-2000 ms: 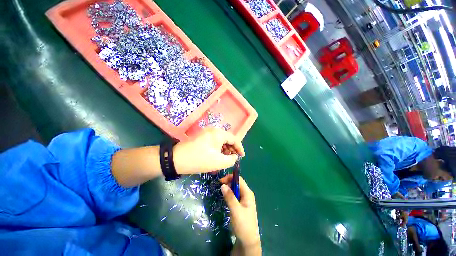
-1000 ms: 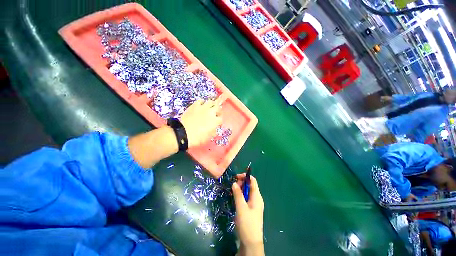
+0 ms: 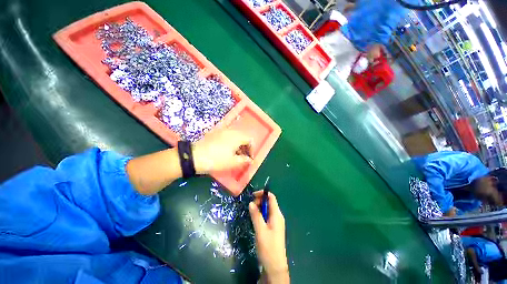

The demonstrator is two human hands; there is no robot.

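Observation:
The salmon-pink tray lies on the green surface with a large heap of small silvery metal components in its joined sections. My left hand, with a black wristband, is over the end section with its fingers curled; whether a part is between them cannot be told. It hides most of that section. My right hand is closed around small blue-handled cutters, dark jaws pointing up in the picture, just off the tray's end corner. Thin bright offcuts lie scattered below the tray and beside my right hand.
A narrow red divided tray with silvery parts is at the far side, with a white card by its end. A red stool stands beyond. People in blue smocks are at the right, one near a silvery pile.
My left hand left the cutters and reached to the tray; since then its fingers have curled over the end section. My right hand still holds the cutters. A person in blue now shows near the stool.

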